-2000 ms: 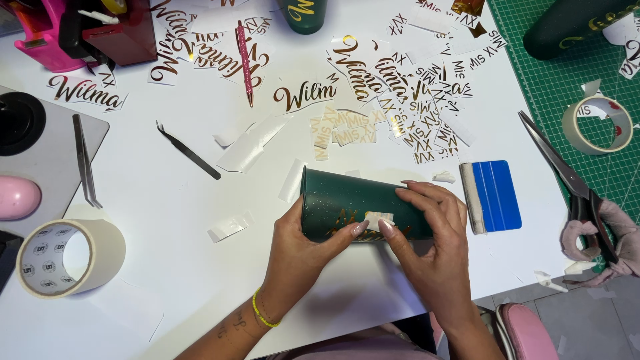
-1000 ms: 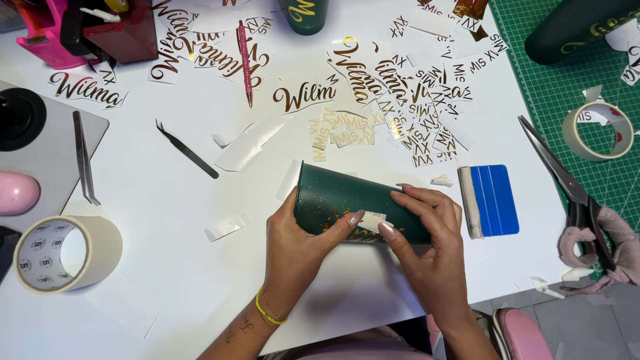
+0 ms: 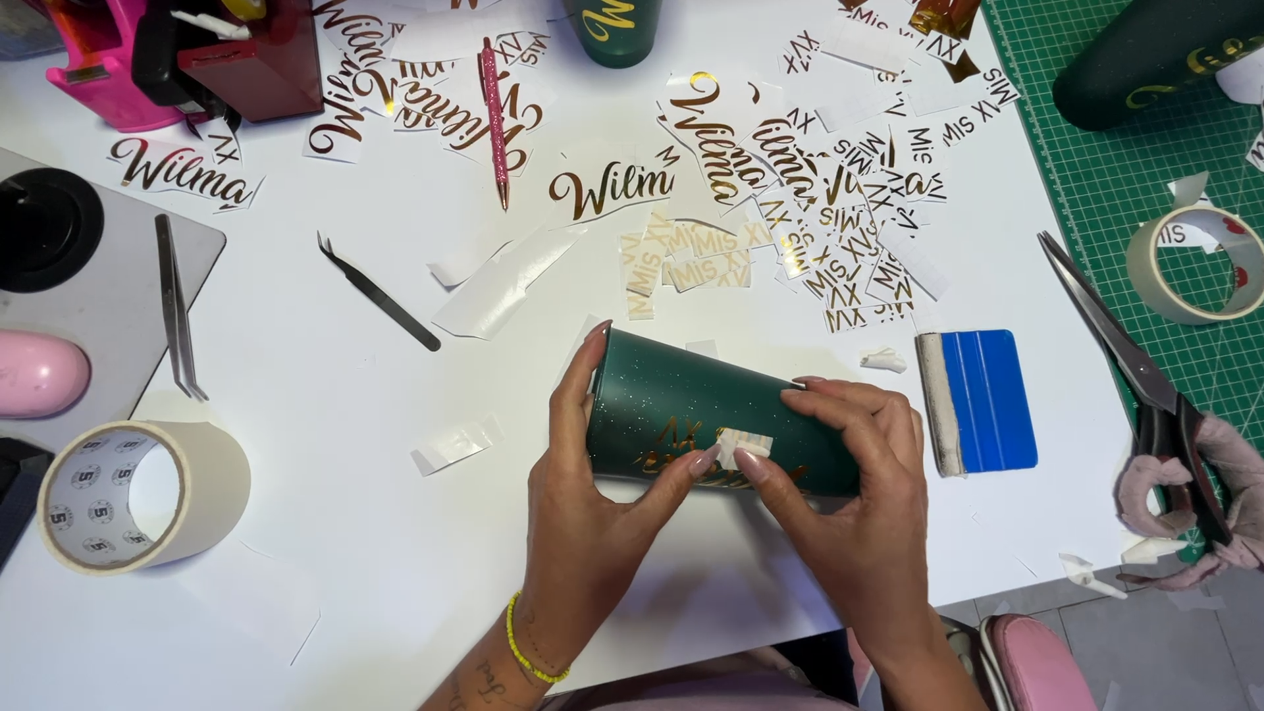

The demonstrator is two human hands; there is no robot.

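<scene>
A dark green speckled tumbler (image 3: 691, 390) lies on its side over the white table, held between both hands. My left hand (image 3: 602, 494) grips its wide rim end, with the thumb on the side. Around the other end, my right hand (image 3: 859, 484) has its fingers on top and its thumb near the left one. Both thumb tips touch a small piece of transfer tape (image 3: 743, 446) on the tumbler. Gold lettering (image 3: 681, 439) shows on the surface beside the tape, partly hidden by the thumbs.
Cut gold vinyl lettering (image 3: 839, 227) covers the back. Tweezers (image 3: 380, 296), a second pair of tweezers (image 3: 176, 306) and a tape roll (image 3: 212, 494) are left. To the right are a blue squeegee (image 3: 987, 400), scissors (image 3: 1136, 365), a smaller tape roll (image 3: 1150, 267) and a green cutting mat (image 3: 1047, 148).
The tumbler and both hands have shifted slightly. More of the gold lettering shows left of the tape piece than two seconds ago. Both hands still hold the tumbler.
</scene>
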